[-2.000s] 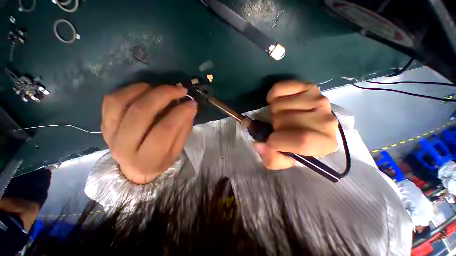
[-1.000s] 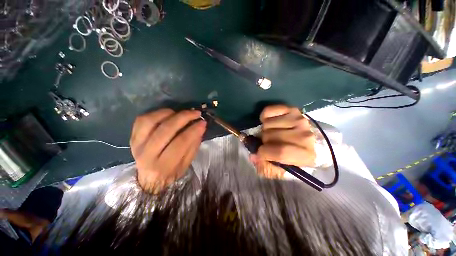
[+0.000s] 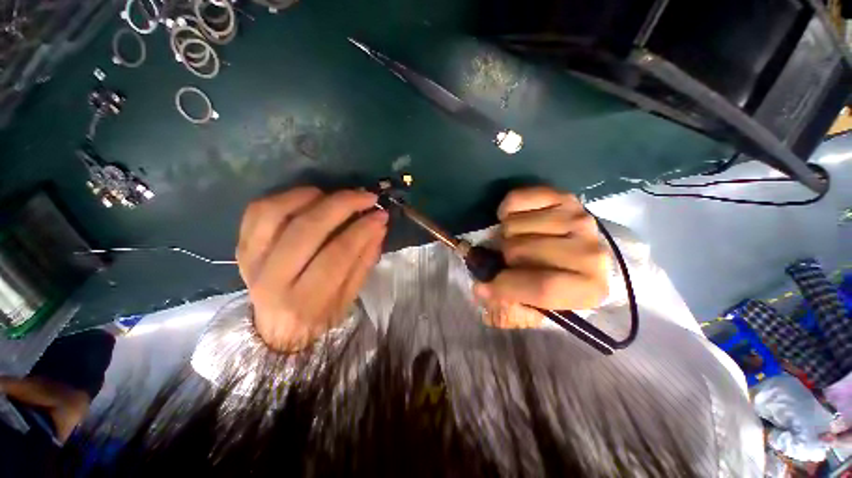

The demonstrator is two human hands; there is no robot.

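My left hand (image 3: 310, 264) is at the bench's near edge, fingertips pinched on the thin silver solder wire (image 3: 201, 256), which runs in from the left. My right hand (image 3: 546, 260) holds the soldering iron (image 3: 481, 262); its brass-coloured tip points left and meets a small dark fixture (image 3: 387, 190) at my left fingertips. A small brass-coloured piece (image 3: 407, 178) lies just beyond. What is between my left fingertips is too small to tell. The iron's black cord loops by my right wrist.
Metal rings (image 3: 195, 105) lie loose at upper left, a cluster of small connectors (image 3: 118, 184) below them. A solder spool (image 3: 21, 297) stands at left. Tweezers (image 3: 439, 95) lie beyond my hands. A black open box (image 3: 696, 103) is at upper right. People are partly visible at both lower corners.
Since two seconds ago the view has shifted, showing more rings, the spool and the whole tweezers. Both hands keep nearly the same pose, with the iron tip still at my left fingertips.
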